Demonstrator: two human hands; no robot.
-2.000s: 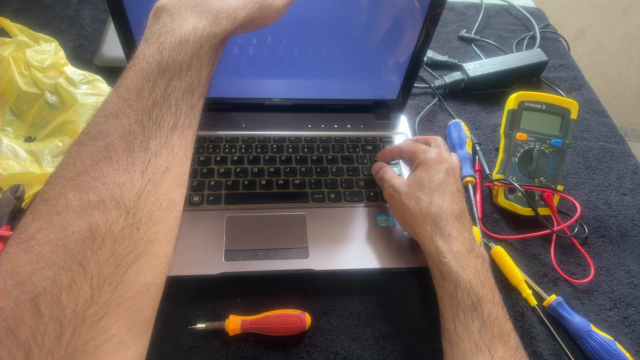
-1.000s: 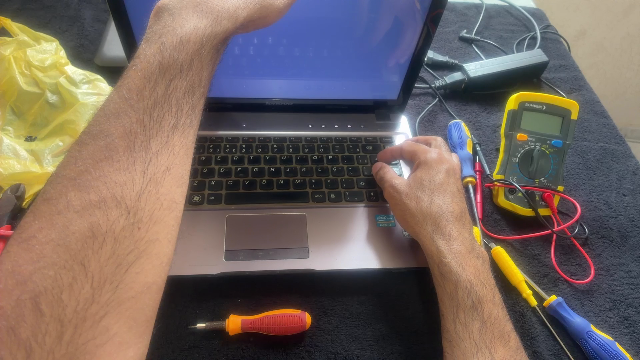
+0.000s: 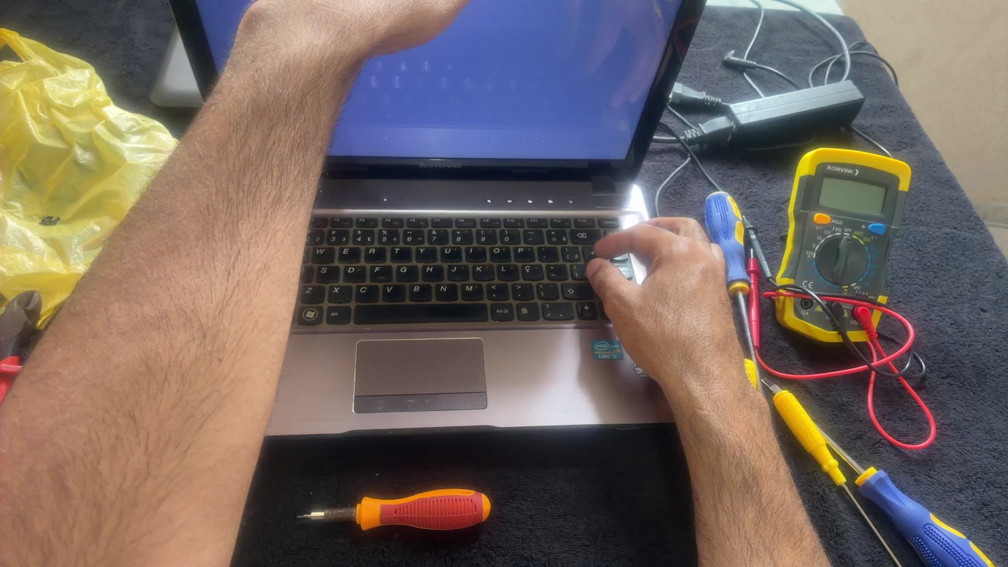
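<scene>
A Lenovo laptop (image 3: pixel 504 413) stands unfolded, its screen (image 3: pixel 504 94) lit plain blue. In front of that screen, at the top edge of the view, is my left hand (image 3: pixel 370 22); its fingers are cut off by the frame, so what they touch is hidden. My right hand (image 3: pixel 665 291) rests at the right end of the keyboard (image 3: pixel 425 272), thumb and bent fingers at the keys beside the Enter area. Nothing shows held in it. An orange and red screwdriver (image 3: pixel 425 509) lies on the dark cloth in front of the laptop.
To the right lie a yellow multimeter (image 3: pixel 843 244) with red and black leads, a black power adapter (image 3: pixel 795 114) with cables, and several screwdrivers, one with a blue handle (image 3: pixel 724 236). A yellow plastic bag (image 3: pixel 71 173) and a red-handled tool (image 3: pixel 9 370) are at the left.
</scene>
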